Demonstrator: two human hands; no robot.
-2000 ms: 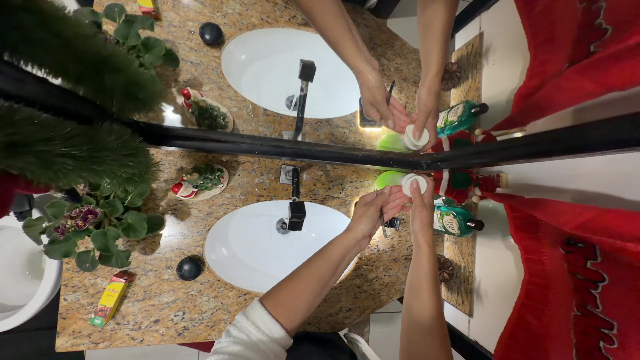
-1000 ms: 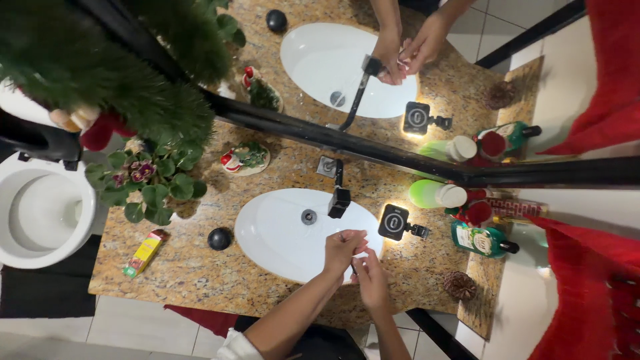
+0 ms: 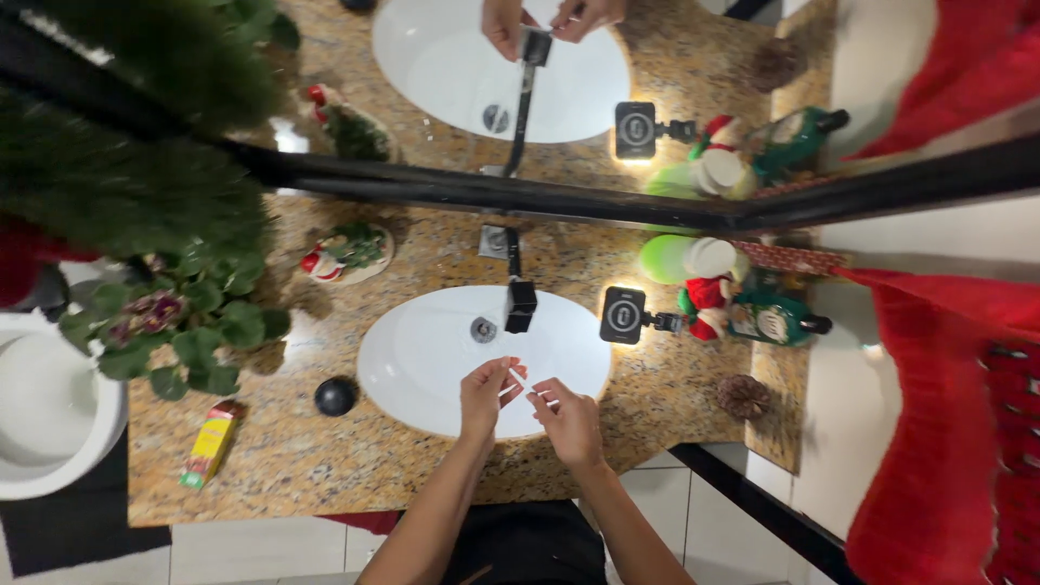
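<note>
Both hands are above the front of the white oval sink (image 3: pixel 422 357). My left hand (image 3: pixel 486 392) pinches a small, thin white item (image 3: pixel 517 376), too small to name, between thumb and fingers. My right hand (image 3: pixel 569 416) is just to the right, its thumb and index fingertips together at the item's lower end; whether it grips the item is unclear. Beyond the hands a black faucet (image 3: pixel 520 305) reaches over the sink, near the metal drain (image 3: pixel 483 329). The mirror above shows the hands and sink reflected.
Right of the sink stand a lit black device (image 3: pixel 623 315), a green container with white lid (image 3: pixel 708 257), a Santa figure (image 3: pixel 708 309), a teal bottle (image 3: pixel 768 318) and a pinecone (image 3: pixel 743 396). Leftward are a black round object (image 3: pixel 335 396), a yellow-red box (image 3: pixel 210 445), a potted plant (image 3: pixel 195 333) and a figurine (image 3: pixel 345 253).
Two seconds ago both hands were at the white-lidded green container on the right; now they are over the sink. The green container stands released on the counter. The view has shifted.
</note>
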